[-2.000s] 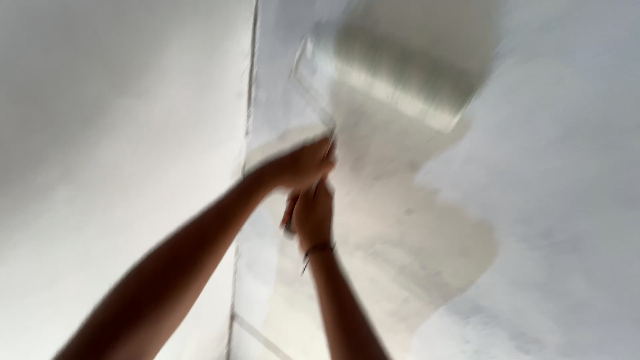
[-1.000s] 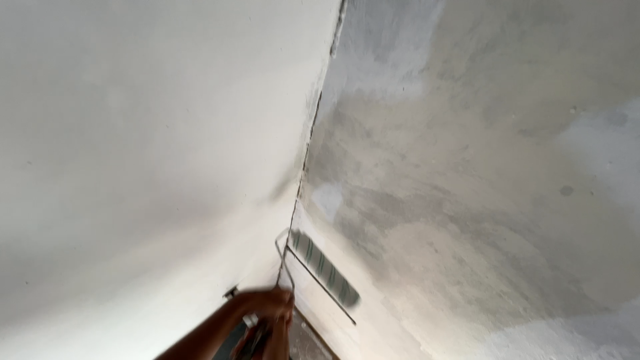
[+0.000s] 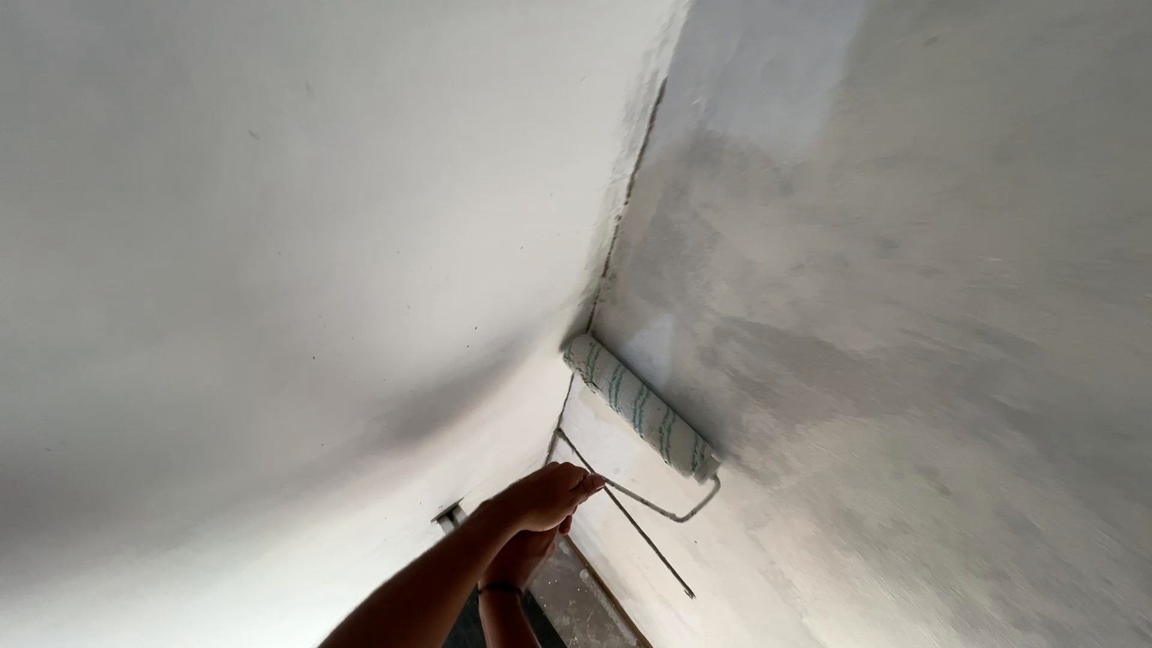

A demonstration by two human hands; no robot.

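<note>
A paint roller with a pale, green-striped sleeve (image 3: 643, 409) lies against the right-hand wall, its upper end at the wall corner. From its lower end a bent metal frame (image 3: 679, 517) runs back to my hands. My left hand (image 3: 549, 495) is closed around the tool near the frame's base. Just below and partly behind it, my right hand (image 3: 531, 549) grips too, a dark band on that wrist. The handle is hidden by both hands.
The pale left wall (image 3: 315, 270) meets the patchy grey right wall (image 3: 882, 315) at a dark, cracked corner line. A narrow dark groove (image 3: 643, 531) slants below the roller. A small bracket-like fixture (image 3: 447, 515) is at the left wall; the floor (image 3: 576, 589) shows at the bottom.
The roller frame's bend was at the sleeve's left end one second ago and is now at its lower right end. The view has swung from the upper wall down toward the corner.
</note>
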